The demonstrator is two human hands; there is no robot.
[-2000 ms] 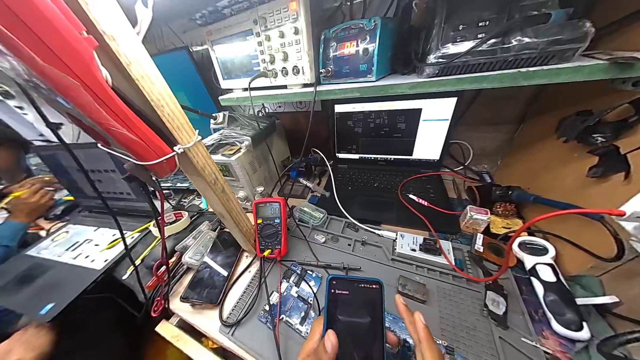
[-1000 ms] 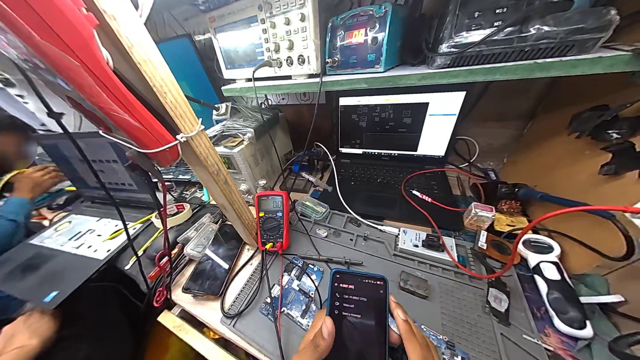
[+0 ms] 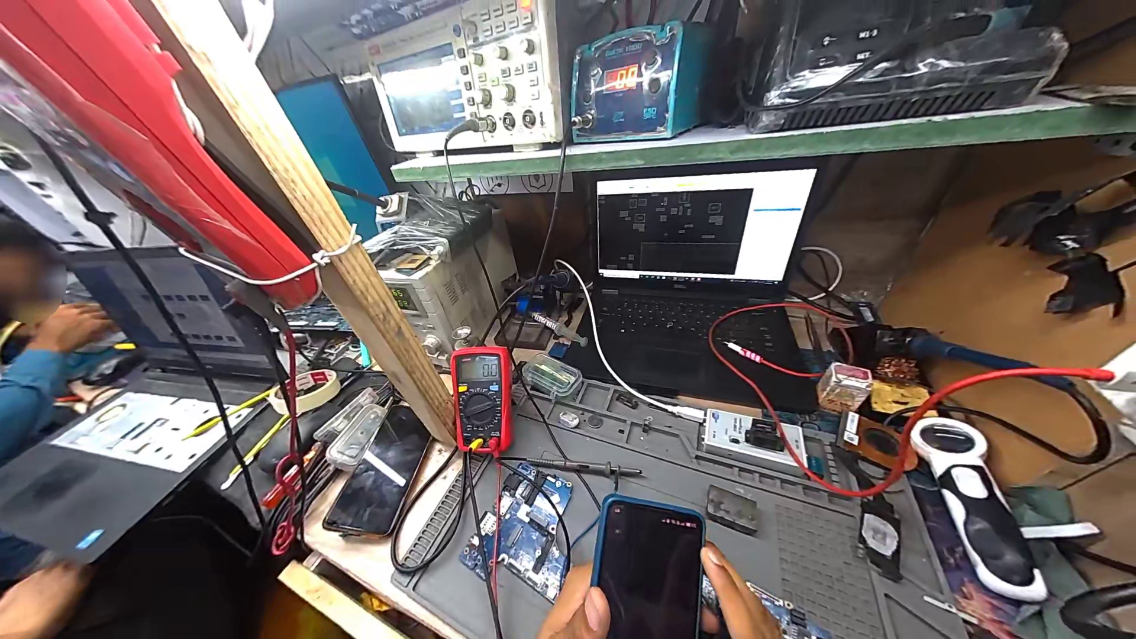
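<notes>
A smartphone in a blue case (image 3: 650, 572) is held upright at the bottom centre, its screen dark apart from small icons at the top. My left hand (image 3: 575, 611) grips its left edge, thumb along the side. On the right edge rest the fingers of my right hand (image 3: 738, 599). Behind and left of the phone lies a blue circuit board (image 3: 524, 531) on a grey repair mat (image 3: 674, 475), partly crossed by test leads. A red multimeter (image 3: 482, 399) stands beyond the board, and a probe (image 3: 581, 467) lies between them.
A laptop (image 3: 692, 266) stands behind the mat, under a green-edged shelf (image 3: 799, 138) bearing an oscilloscope (image 3: 461, 75). A slanting wooden post (image 3: 302, 204) rises at left. Another phone (image 3: 377, 475) lies beside it. A handheld magnifier (image 3: 976, 506) is at right. A co-worker's hand (image 3: 73, 327) shows far left.
The phone's screen, which showed a short list of options one second ago, is now mostly dark. Both my hands stay at the phone.
</notes>
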